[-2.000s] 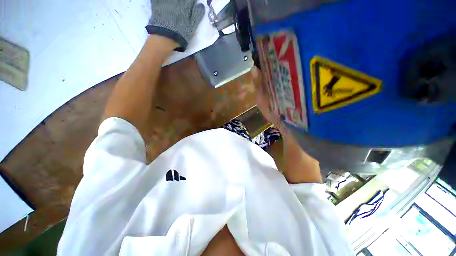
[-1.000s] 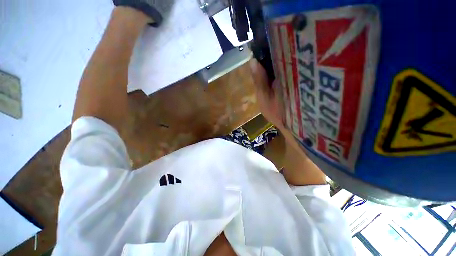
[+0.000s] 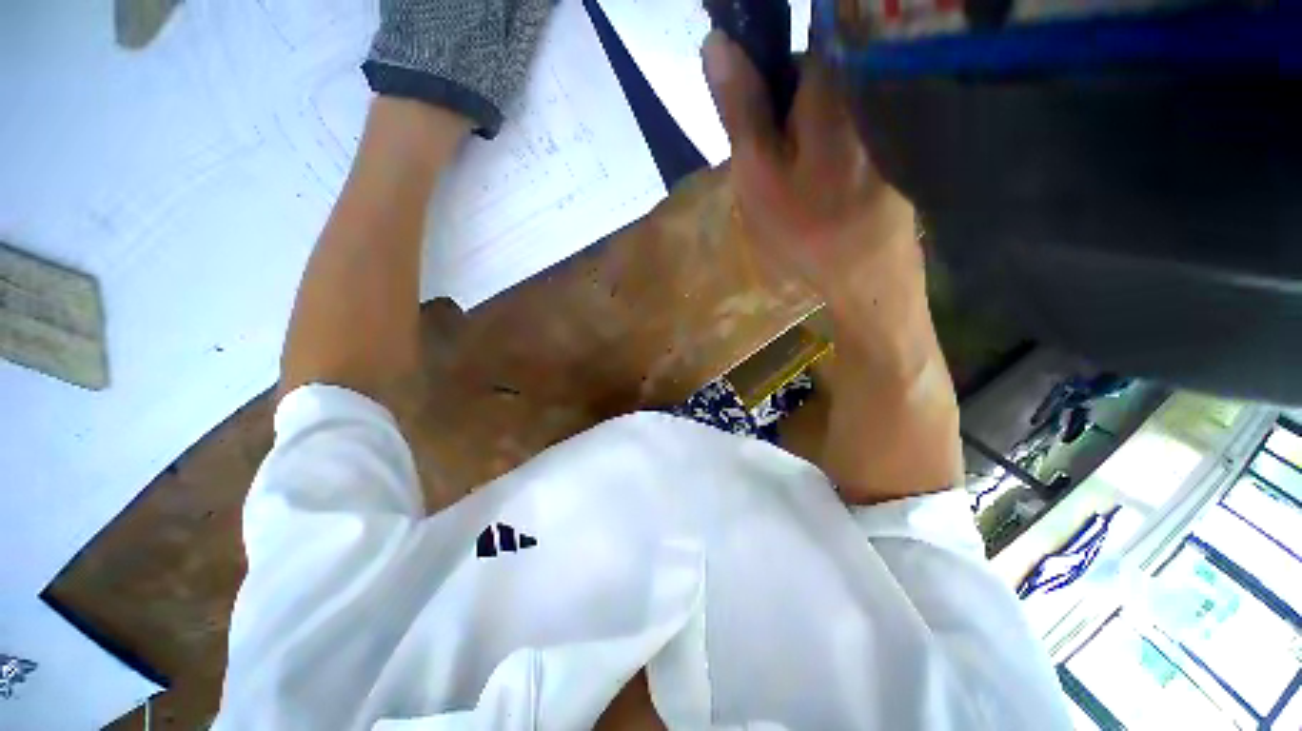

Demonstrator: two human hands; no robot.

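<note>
The cutting machine's dark motor body (image 3: pixel 1099 200) fills the upper right, its blue edge and part of a label at the top. My right hand (image 3: pixel 807 179) is closed around the black handle (image 3: pixel 764 57) beside it. My left hand (image 3: pixel 464 43), in a grey mesh glove with a dark cuff, rests on the white marker paper (image 3: pixel 243 157); its fingers are cut off by the top edge. A dark gap or fabric strip (image 3: pixel 643 107) runs between the paper parts. The knife and base plate are not visible.
The brown table (image 3: pixel 571 343) lies between my body and the lay. A grey-beige cloth weight (image 3: pixel 50 314) lies on the paper at left, another (image 3: pixel 143 17) at the top edge. A separate white-topped piece (image 3: pixel 79 664) is at lower left. Windows (image 3: pixel 1214 600) show at lower right.
The machine has moved up and away, and its base plate and warning triangle have left view. My right hand and handle now show more clearly. The dark strip between the paper parts appeared since the oldest frame.
</note>
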